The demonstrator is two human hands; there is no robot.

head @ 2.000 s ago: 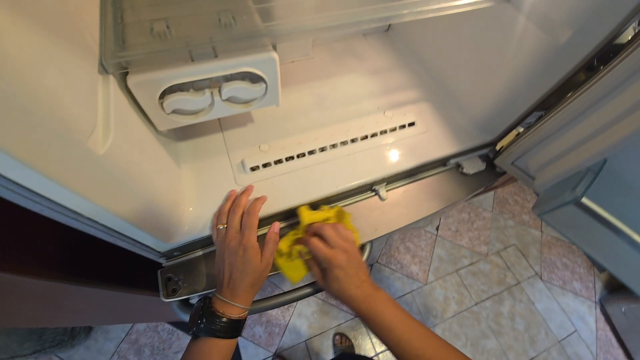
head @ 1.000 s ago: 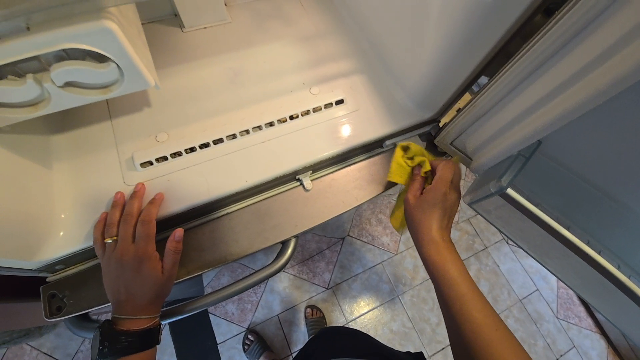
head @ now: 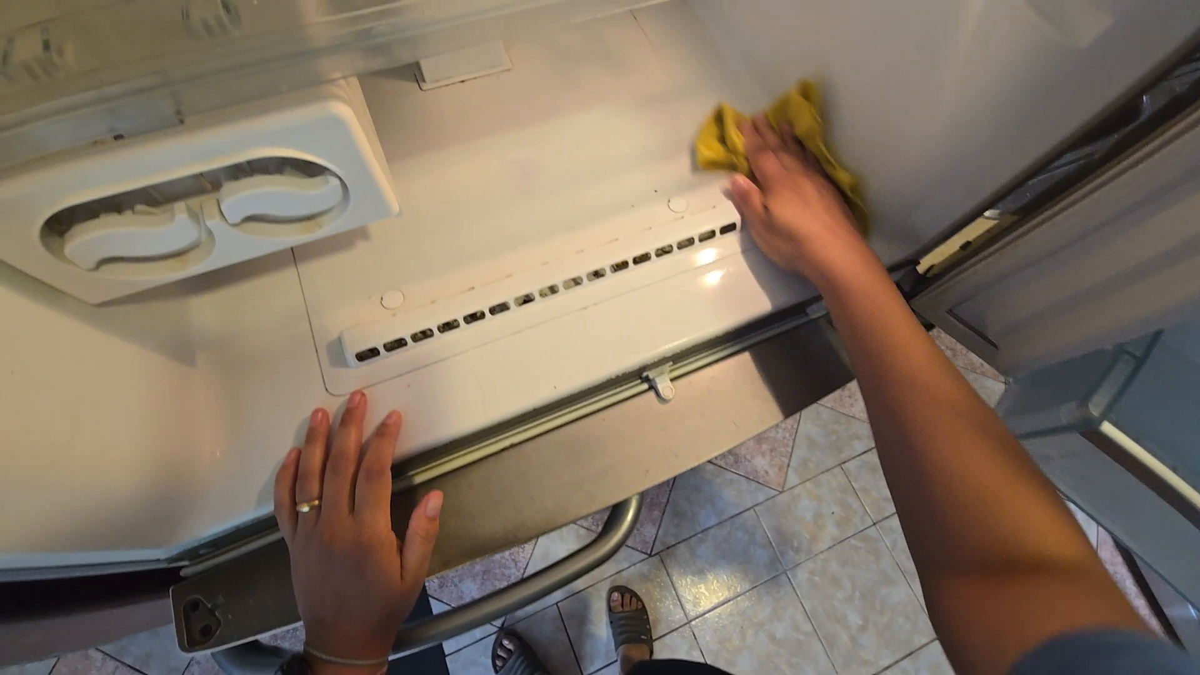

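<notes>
My right hand [head: 792, 192] presses a crumpled yellow cloth [head: 720, 141] against the white inner floor of a refrigerator compartment [head: 525, 197], near its right wall and past the end of the slotted vent strip [head: 544, 295]. The cloth spreads out on both sides of my fingers and looks slightly blurred. Flat with fingers apart, my left hand [head: 352, 516] rests over the front edge at the left, across the metal front strip [head: 562, 469], and holds nothing. A ring and a bracelet are on it.
A white housing with two control knobs [head: 202, 211] stands at the left, below a clear shelf or drawer [head: 281, 47]. A small clip [head: 662, 382] sticks out from the front edge. A curved metal handle [head: 562, 572] hangs below. An open door with bins [head: 1116, 375] is at the right.
My right hand and the yellow cloth have moved from the right end of the metal front strip onto the inner floor, farther in. My left hand stays at the front edge.
</notes>
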